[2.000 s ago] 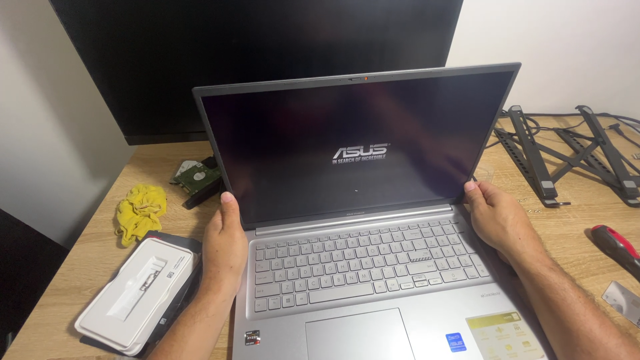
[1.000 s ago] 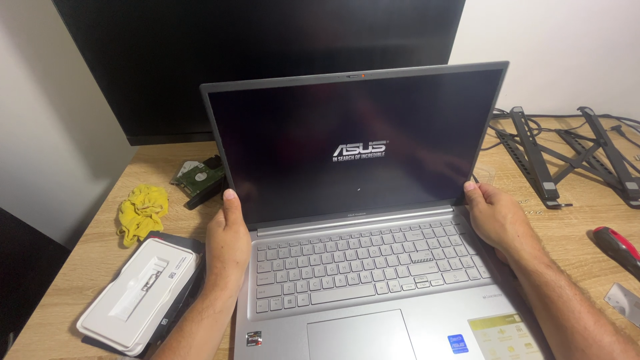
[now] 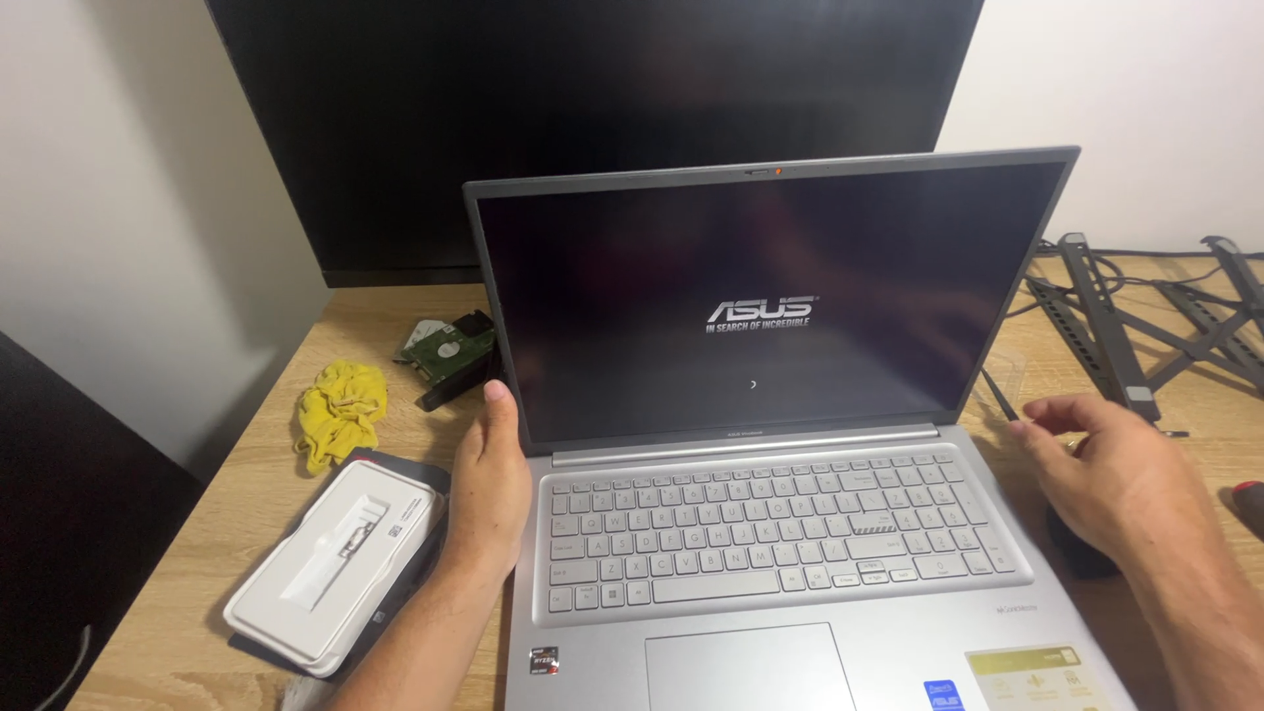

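Observation:
A silver ASUS laptop [image 3: 691, 602] stands with its lid raised, and its dark screen [image 3: 612, 336] shows the maker's logo above a small loading arc. My left hand [image 3: 491, 484] rests against the laptop's left side near the hinge, thumb up beside the lid edge; its fingers are hidden behind. To the right of the laptop my right hand [image 3: 1106, 464] is off the lid, its thumb and index finger at the end of a thin black tool or rod [image 3: 997, 393]. Whether it grips that rod is unclear. Something dark lies partly hidden under this hand.
Behind the laptop stands a large black monitor [image 3: 642, 89]. On the left are a yellow cloth [image 3: 341, 410], a circuit-board drive [image 3: 449, 351] and a white packaging tray [image 3: 286, 592]. A folding black stand [image 3: 1106, 326], cables and a red-and-black handle [image 3: 1250, 504] are at the right.
My right hand has let go of the laptop's right side and moved right, to the wooden tabletop. My left hand stays at the left side. A loading arc now shows below the logo.

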